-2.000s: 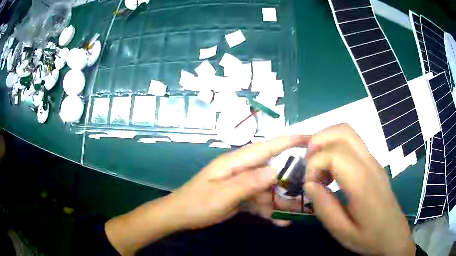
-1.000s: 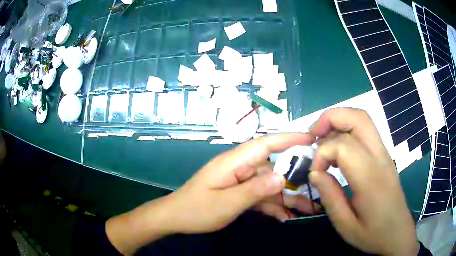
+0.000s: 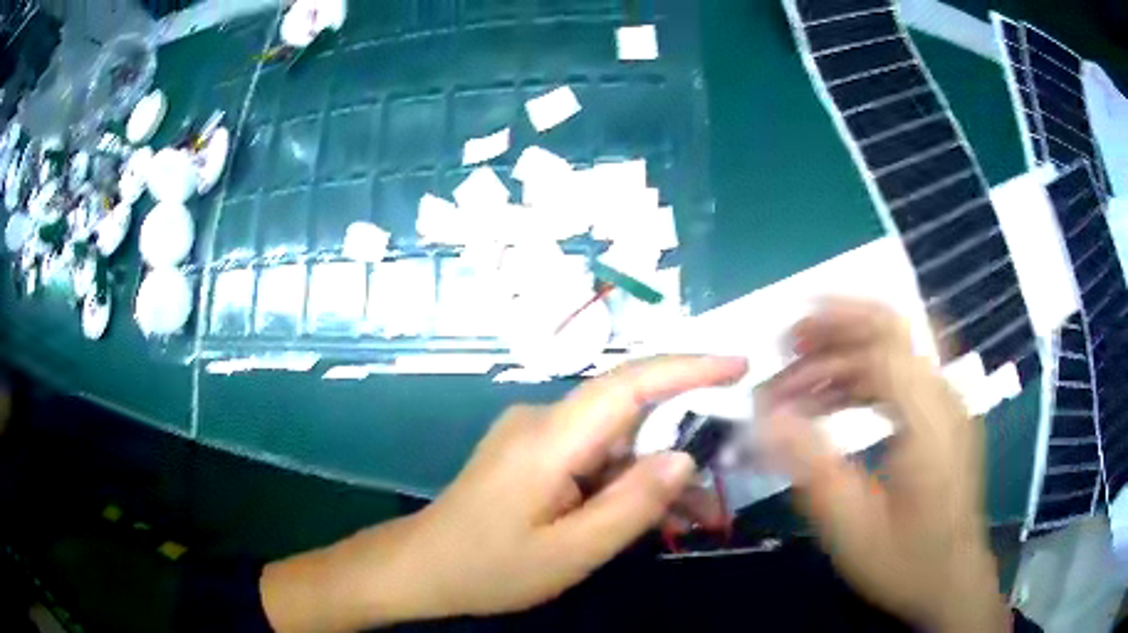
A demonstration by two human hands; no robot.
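Observation:
My left hand (image 3: 544,501) holds a white round housing (image 3: 658,423) over the bench's front edge, thumb and fingers around its left side. A small black block (image 3: 703,438) lies at the housing's inside, next to my thumb tip, partly hidden. Red wires (image 3: 720,497) hang below it to a thin circuit board (image 3: 720,549), seen nearly edge-on. My right hand (image 3: 884,464) is strongly blurred just right of the housing. A pale blurred patch lies by its fingertips; whether it grips anything cannot be told.
A clear blister tray (image 3: 408,136) bears white squares (image 3: 553,109) and another wired housing (image 3: 563,338) with a green board (image 3: 630,281). Unfinished units (image 3: 74,210) are piled far left, beside a row of white discs (image 3: 165,235). Black pad strips (image 3: 922,173) and white backing paper (image 3: 792,297) lie right.
My right hand has gone from fairly sharp beside the black block to a fast blur. My left hand and the housing have shifted slightly left. The hanging board now shows as a thin edge.

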